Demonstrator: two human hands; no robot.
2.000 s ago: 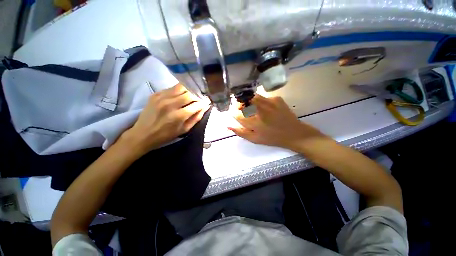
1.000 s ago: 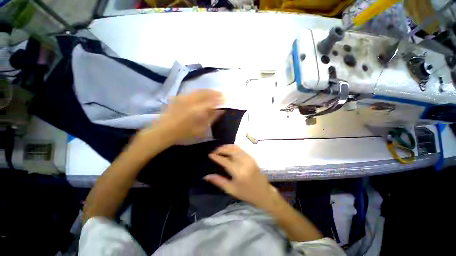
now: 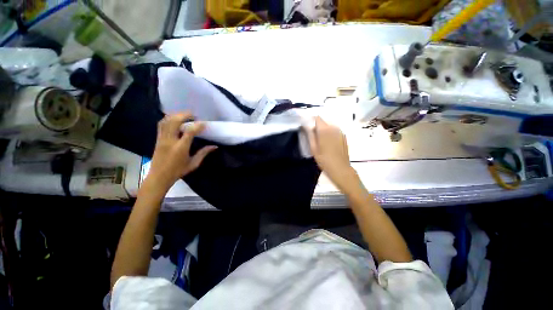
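Note:
A garment panel [image 3: 261, 172], black on one side and pale grey on the other, lies on the white table left of the sewing machine. My left hand [image 3: 176, 148] grips its upper edge at the left. My right hand [image 3: 327, 145] pinches the same folded edge at the right. The edge between my hands is raised and shows a pale strip above the black face. A small pale strip piece [image 3: 262, 110] with a dark outline lies on the panel behind. The fingertips are slightly blurred.
The white sewing machine [image 3: 449, 75] with a blue stripe stands at the right. Yellow and green-handled scissors [image 3: 504, 168] lie at the table's right. A second beige machine [image 3: 57, 112] stands at the left. Mustard fabric [image 3: 388, 11] is behind the table. Pale cloth [image 3: 441, 251] hangs below the table.
My hands have moved from the needle area to the panel and spread apart, holding its edge. The panel has come away from the needle to the left. The view has shifted back, showing more table.

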